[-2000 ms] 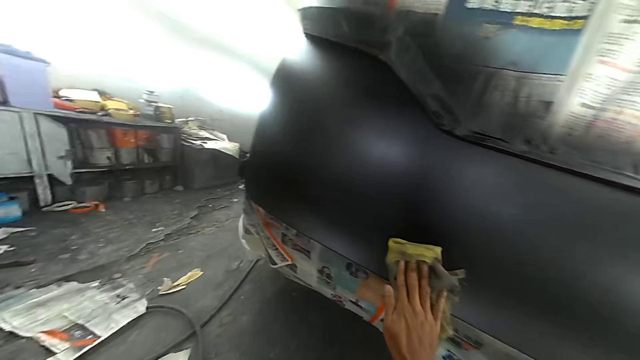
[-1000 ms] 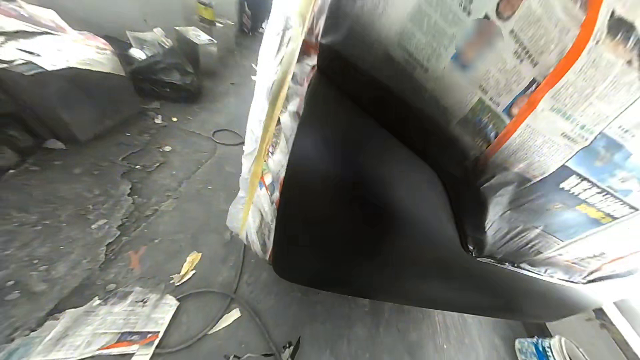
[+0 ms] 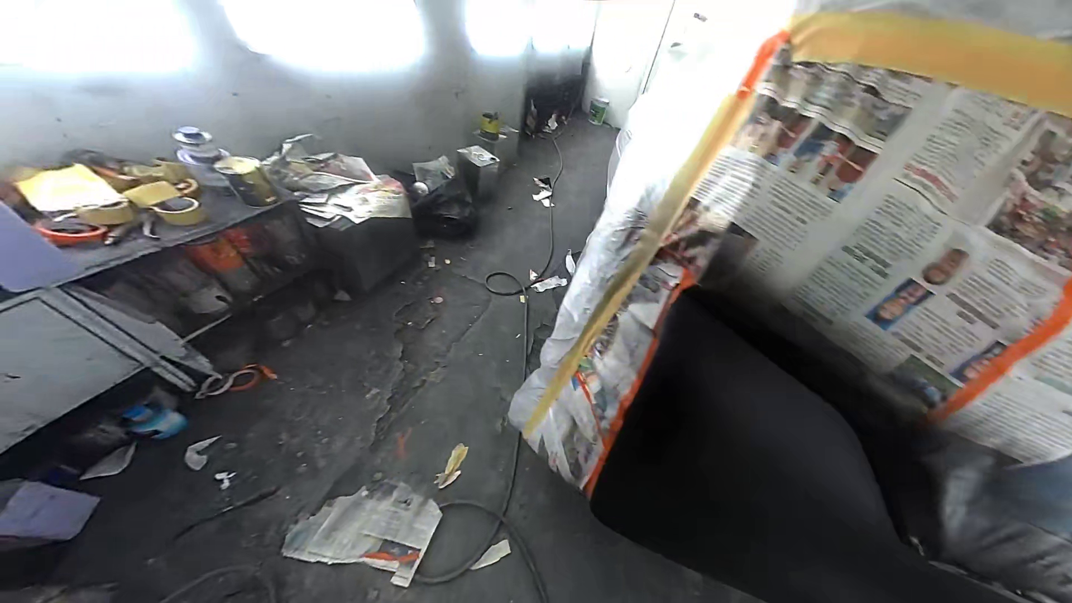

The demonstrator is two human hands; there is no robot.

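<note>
Neither of my hands shows in the head view. A matte black vehicle body panel (image 3: 737, 469) fills the lower right. Newspaper masking sheets (image 3: 888, 226) cover the surface above it, with orange tape (image 3: 1017, 364) along some edges. Tan masking tape (image 3: 641, 268) runs down the white plastic film (image 3: 599, 243) at the panel's left side. The yellow pad seen earlier is out of view.
On the left, a workbench (image 3: 264, 219) bears tape rolls (image 3: 178, 209) and a tin (image 3: 247, 180). Newspapers lie on a dark box (image 3: 368, 251). A black hose (image 3: 526, 335) snakes over the cracked floor, near a torn newspaper sheet (image 3: 364, 528) and scraps.
Two seconds ago a hand pressed a yellow pad on the black panel; hand and pad have left the view. The view has swung so that more of the floor and the bench shows.
</note>
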